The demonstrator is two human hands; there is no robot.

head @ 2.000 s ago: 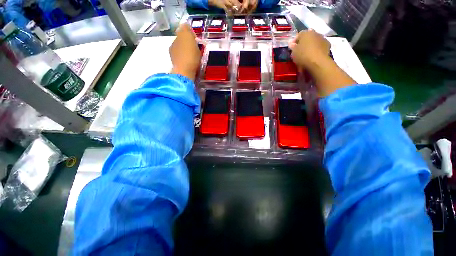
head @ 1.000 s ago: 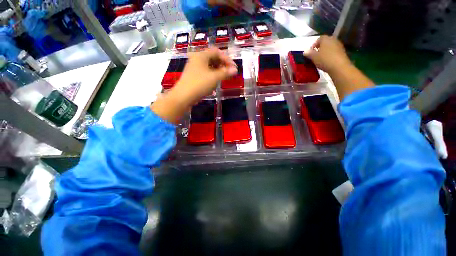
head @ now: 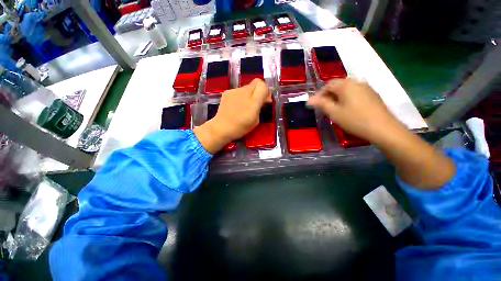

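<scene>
A clear blister tray [head: 241, 160] holds two rows of red handheld devices with black upper parts, one of them a front-row device [head: 304, 137]. My left hand [head: 236, 112] is over the front row, its fingertips bunched at the top of another device [head: 262, 134] and partly covering its neighbour. My right hand [head: 351, 107] is over the right end of the front row, slightly blurred, fingers bent, partly covering the rightmost device [head: 349, 138]. Whether either hand holds anything thin cannot be seen.
Behind is another tray row of small red devices [head: 239, 30]. The trays lie on a white board [head: 384, 88]. A white card [head: 388, 211] lies at right on the dark mat [head: 274, 219]. A plastic bag [head: 41, 214] and a bottle [head: 60, 116] are at left.
My left hand has moved down and right from the back row to the front row. My right hand has moved down from the back-right device to the front row. The white card is more exposed.
</scene>
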